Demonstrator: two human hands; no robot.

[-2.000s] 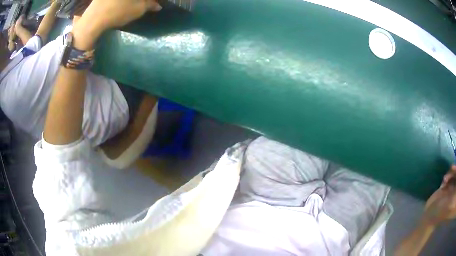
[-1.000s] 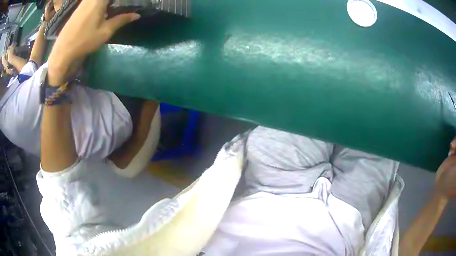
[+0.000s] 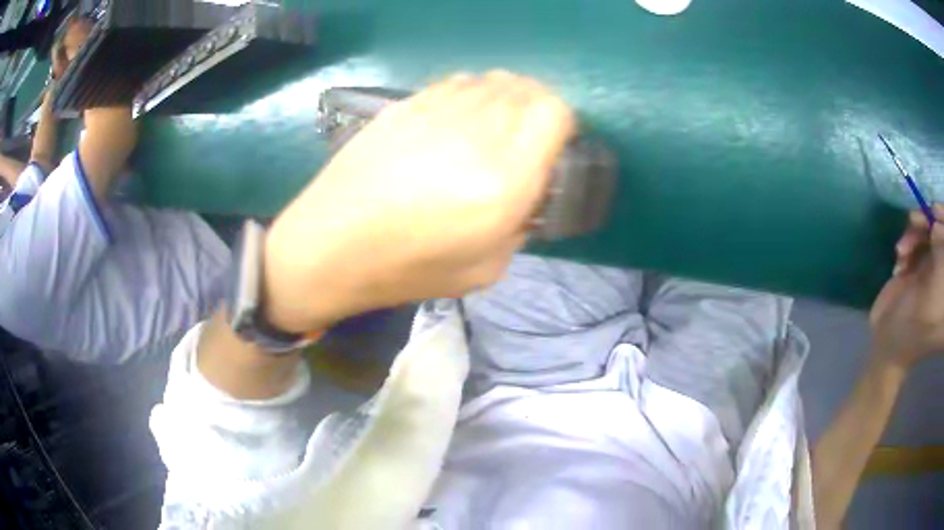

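Observation:
My left hand [image 3: 424,186] is over the green table surface, its back to the camera, closed around several grey metal bars [image 3: 580,192]. The bars stick out past both sides of the hand, and their middle is hidden under it. My right hand [image 3: 911,280] is at the right edge, partly cut off, and holds a fine brush [image 3: 904,176] with a blue handle, its dark tip pointing up and left over the table.
Dark stacked bars [image 3: 155,52] and a tilted bar [image 3: 202,62] stand at the upper left, beside another person's arm [image 3: 109,145]. A white disc [image 3: 664,4] is cut off at the top edge. The green table's [image 3: 725,207] near edge runs above my lap.
My left hand has come from the stacked bars at the upper left to the middle, with bars in it. My right hand has risen in the picture and more of the brush shows.

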